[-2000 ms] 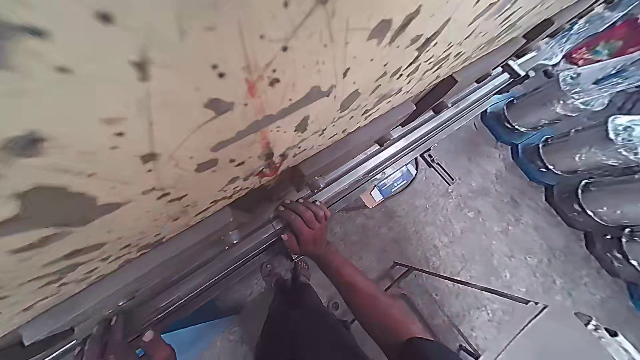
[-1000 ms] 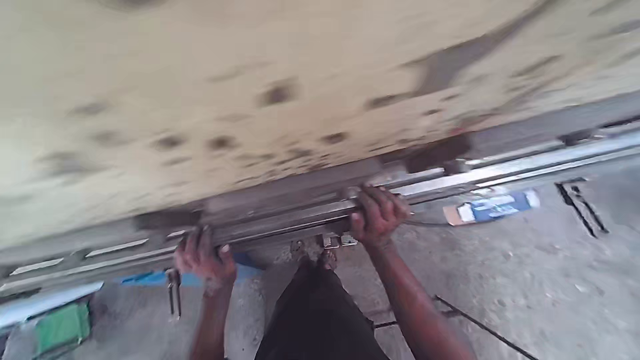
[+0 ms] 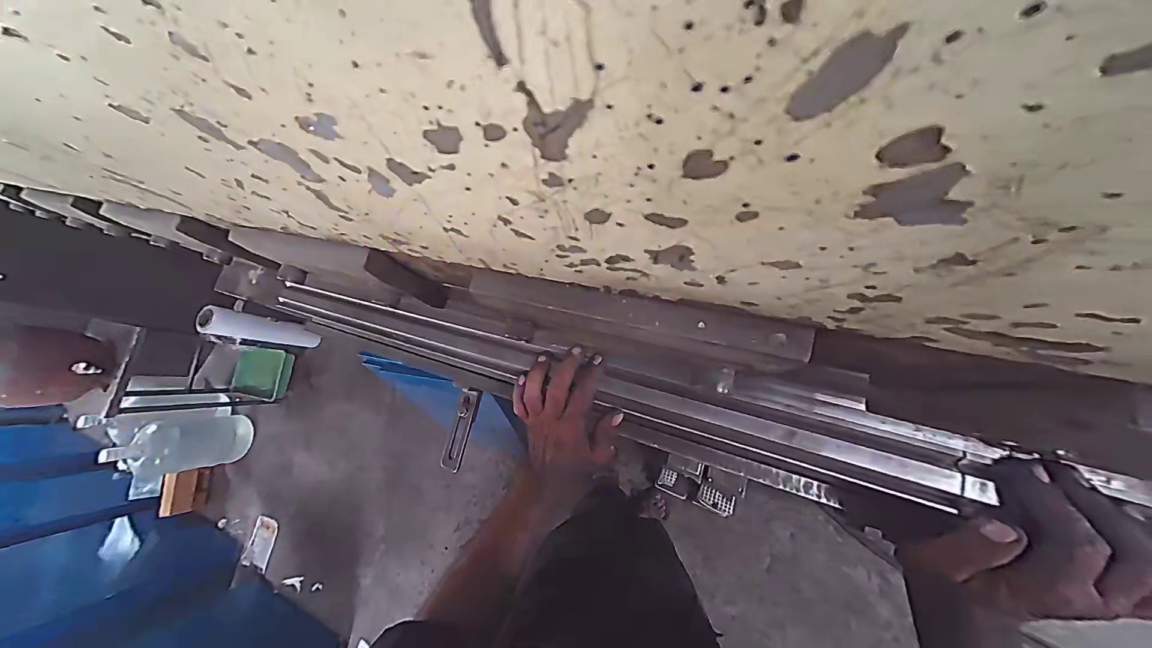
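Observation:
A long metal rail (image 3: 720,416) runs across the view along the lower side of a large cream panel with worn grey patches (image 3: 585,180). My left hand (image 3: 562,409) lies over the rail near the middle, its fingers on the top and the thumb at the near side. At the right edge my right hand (image 3: 1035,531) is at the end of a bright metal strip, fingers curled and the thumb toward the rail; whether it grips the rail is hard to tell. Metal foot pedals (image 3: 697,486) are below the rail, near my legs.
On the left are a white roll (image 3: 258,328), a green container (image 3: 261,373), a clear plastic bottle (image 3: 193,443) and blue surfaces (image 3: 63,477). A slotted metal bracket (image 3: 462,432) hangs below the rail. Blue sheet material (image 3: 423,382) shows behind it, above the concrete floor.
The view has swung toward the left side of the machine. My hands are farther apart on the rail than one second ago, with my right hand now at the right edge.

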